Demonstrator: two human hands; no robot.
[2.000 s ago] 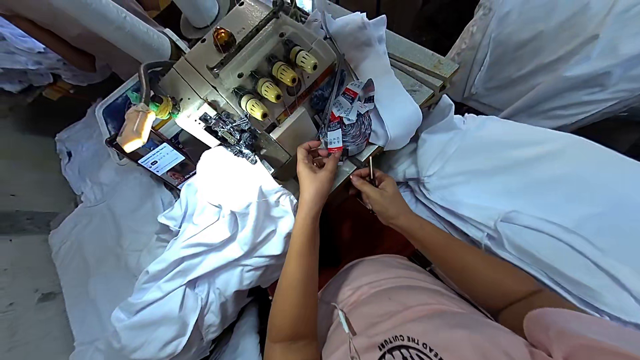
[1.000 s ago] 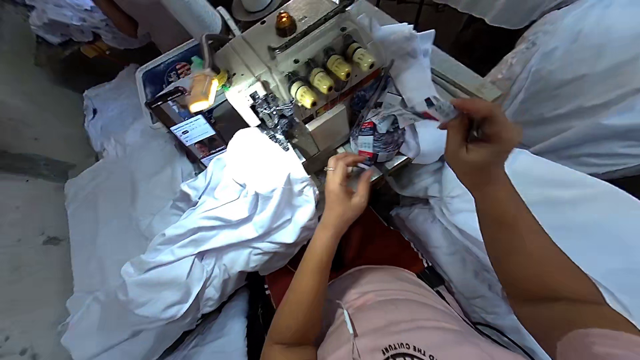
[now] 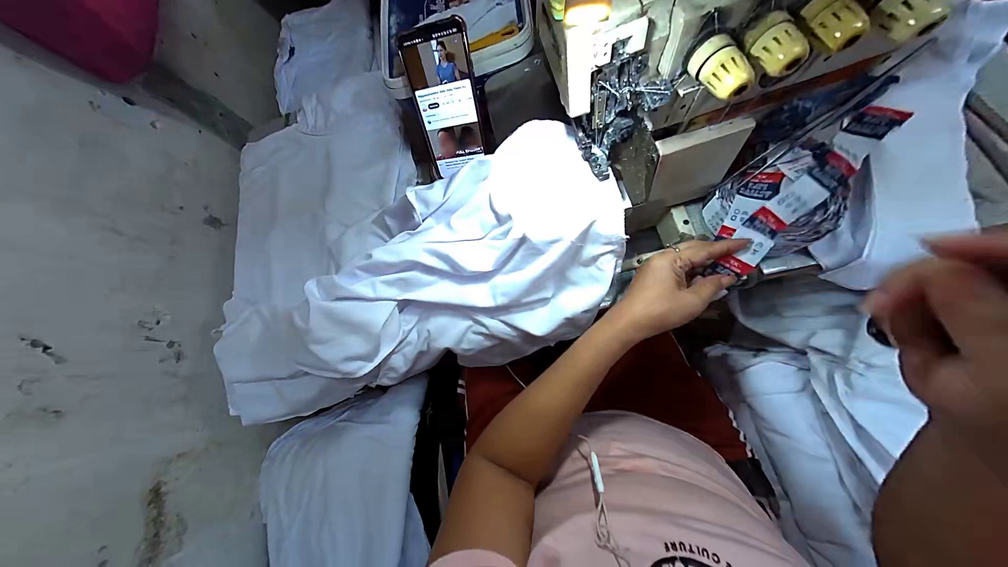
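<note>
My left hand (image 3: 673, 287) pinches the near end of a strip of printed garment labels (image 3: 760, 228) with red, white and dark bands. The strip lies over a coiled heap of labels (image 3: 823, 216) to the right of an overlock sewing machine (image 3: 705, 169). Blurred at the right edge, my right hand (image 3: 945, 315) is raised with bent fingers beside a small dark object, and its grip cannot be made out. White fabric (image 3: 488, 268) lies bunched under the machine's lamp, reaching the needle and presser foot area (image 3: 606, 138).
A lit phone (image 3: 446, 98) leans left of the machine, before a plastic container (image 3: 504, 47). Yellow tension knobs (image 3: 720, 67) line the machine's front. White cloth hangs at left (image 3: 307, 197) and right (image 3: 811, 402). A stained wall or floor surface (image 3: 110, 315) fills the far left.
My right hand was near the labels, rose with a label piece at its fingers, and is now at the right edge. My left hand stays by the labels. The view has shifted.
</note>
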